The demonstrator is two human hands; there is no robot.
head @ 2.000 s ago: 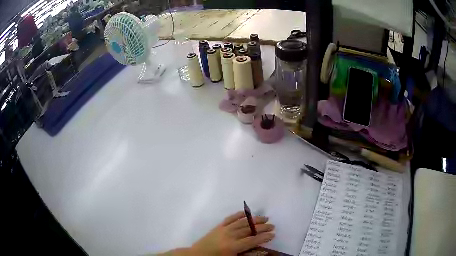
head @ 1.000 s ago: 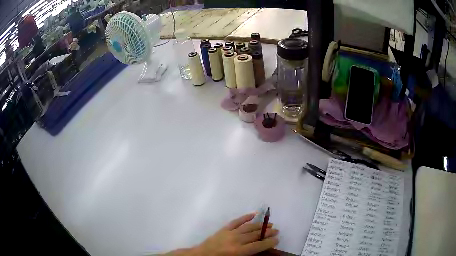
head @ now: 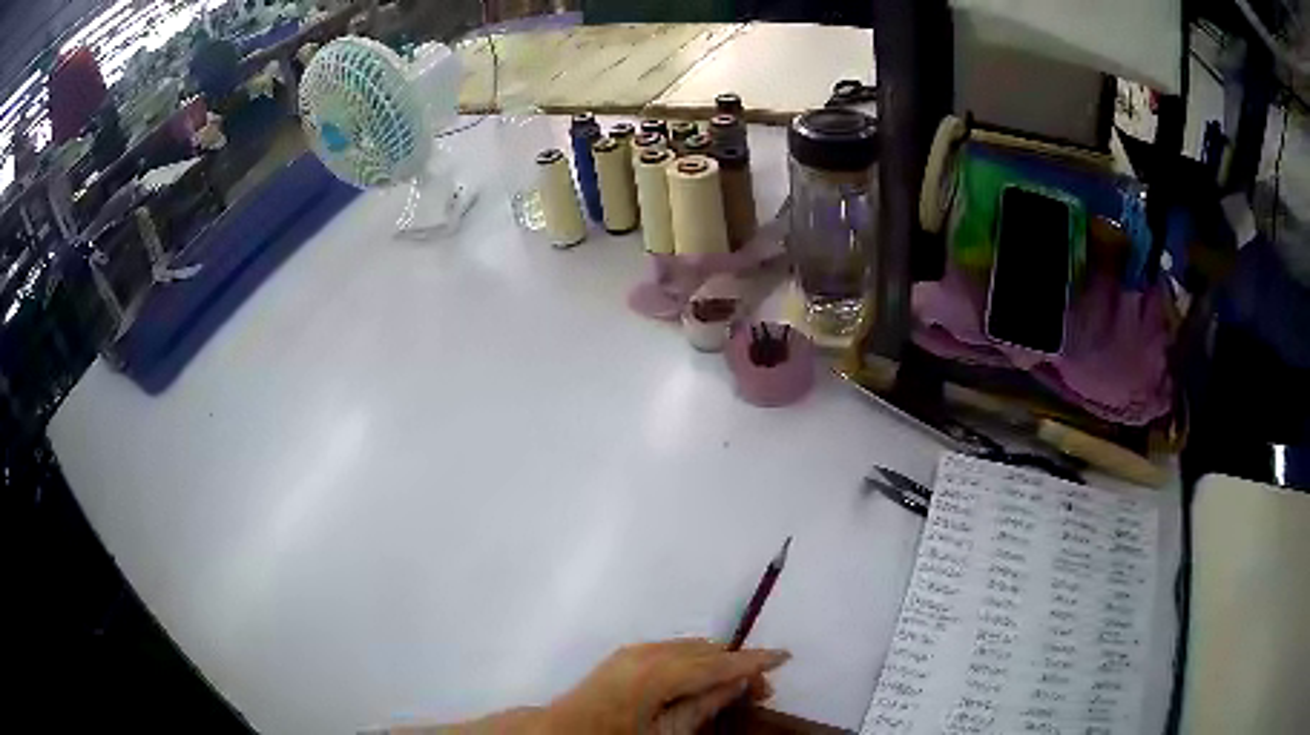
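My left hand [head: 668, 689] reaches in from the bottom edge, left of centre, with its fingers bent to the right. A thin dark red pencil [head: 759, 597] sticks up from between its fingers, dark tip pointing up and away. The pencil's lower end is hidden by the hand. A brown strip [head: 787, 722] shows under and beside the fingers at the bottom edge. A handwritten list [head: 1023, 603] lies flat to the right, cut off by the bottom edge. My right hand is out of the picture.
Black snips [head: 902, 491] touch the list's left side. Behind are a pink roll [head: 776, 376], a small white roll [head: 707, 333], thread cones [head: 697, 208], a bottle [head: 833, 230] and a fan [head: 367, 112]. A phone [head: 1032, 270] leans on mauve cloth [head: 1113, 356] at right.
The pencil's tip has swung right and now stands farther out from my left hand. The fingers, spread flatter before, are now more bent together.
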